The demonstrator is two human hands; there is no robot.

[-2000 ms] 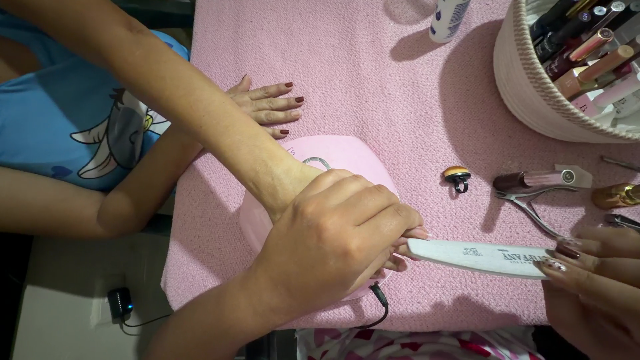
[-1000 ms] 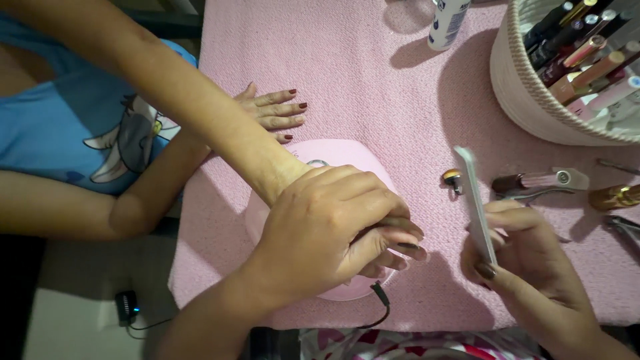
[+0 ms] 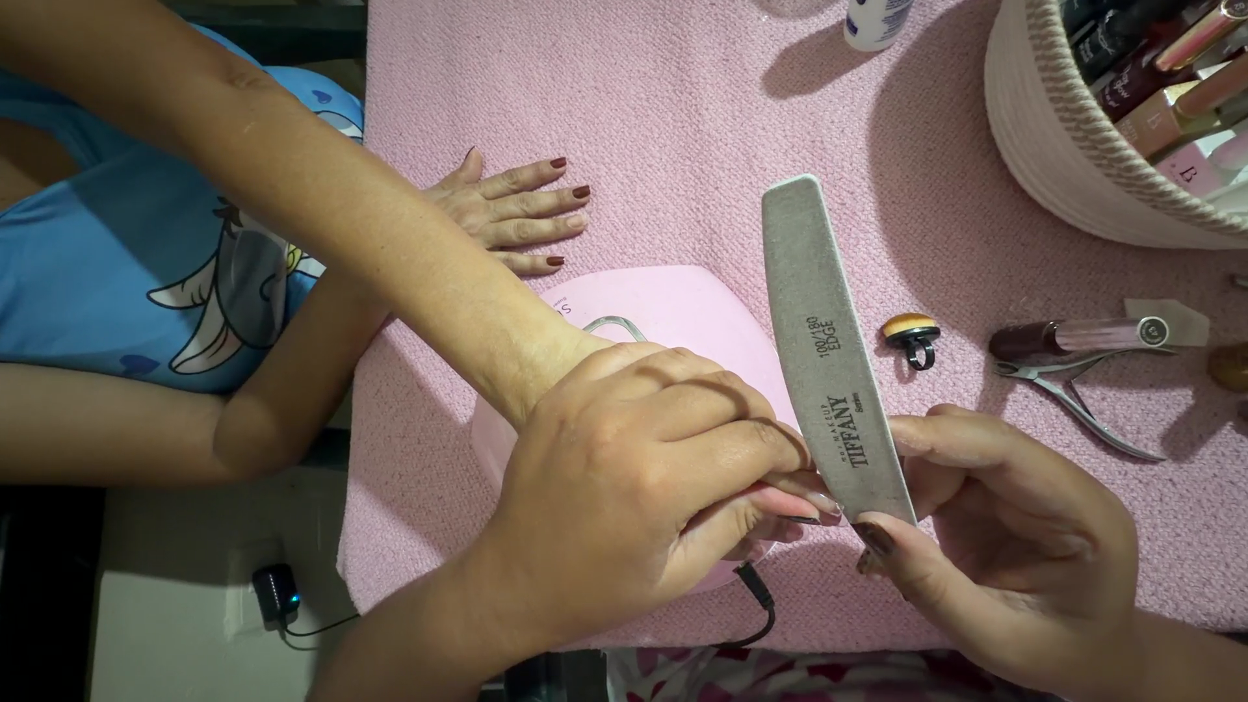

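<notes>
My left hand [image 3: 634, 468] is closed around the fingers of another person's hand, above a pink nail lamp [image 3: 682, 302]; most of those held fingers are hidden under mine. Between thumb and fingers, my right hand [image 3: 1004, 526] grips the lower end of a grey nail file [image 3: 829, 351], broad face up. The file's edge is at the held fingertips; whether it touches a nail is hard to tell. The person's other hand [image 3: 517, 214], with dark red nails, lies flat on the pink towel [image 3: 682, 117].
A woven basket [image 3: 1033, 127] of nail polish and cosmetic tubes stands at the upper right. Below it lie a ring-shaped holder [image 3: 912, 336], a polish bottle [image 3: 1072, 336] and metal nippers [image 3: 1092, 409]. A white bottle [image 3: 876, 24] is at the top; a black cable [image 3: 765, 604] leaves the lamp.
The file lay across the held fingertips two seconds ago, then was lifted away on edge. My right hand has now brought it back beside them, flat side showing. My left hand keeps its hold.
</notes>
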